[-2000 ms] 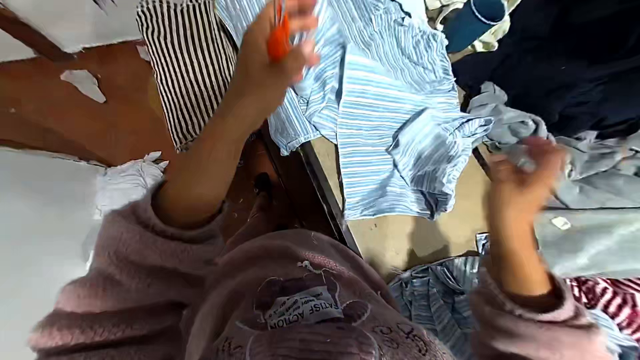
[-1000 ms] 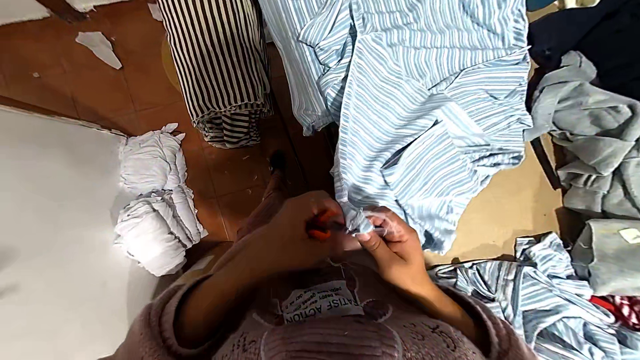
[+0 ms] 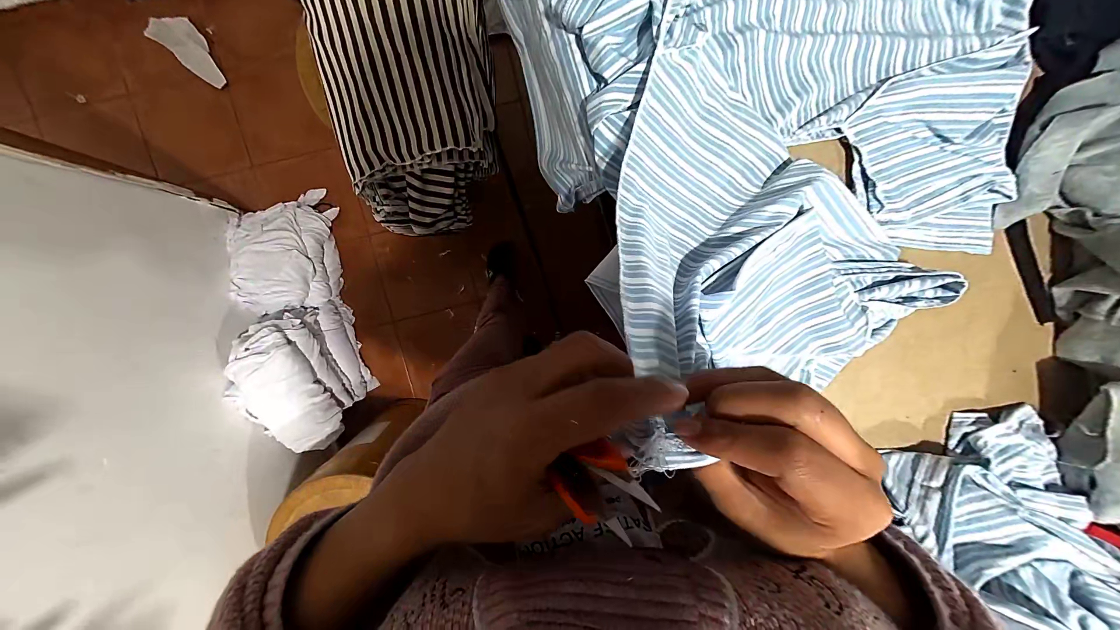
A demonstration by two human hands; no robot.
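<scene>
My left hand holds small orange-handled thread snips in its palm, their pointed blades apart and facing my lap. Its fingertips also pinch the frayed, thready end of a blue-and-white striped garment. My right hand grips that same end from the other side, with fingertips close to those of the left. From my hands the striped cloth runs up over the table in loose folds. Exactly which edge lies between the fingertips is partly hidden.
Black-and-white striped cloth hangs in a folded stack at upper left. White cloth bundles lie beside a pale surface. Grey garments are at right, more striped cloth at lower right. A tan tabletop shows between them.
Two seconds ago my hands were wide apart, the left raised with the orange snips. They have come together near my lap at the garment's end, which was on the table before.
</scene>
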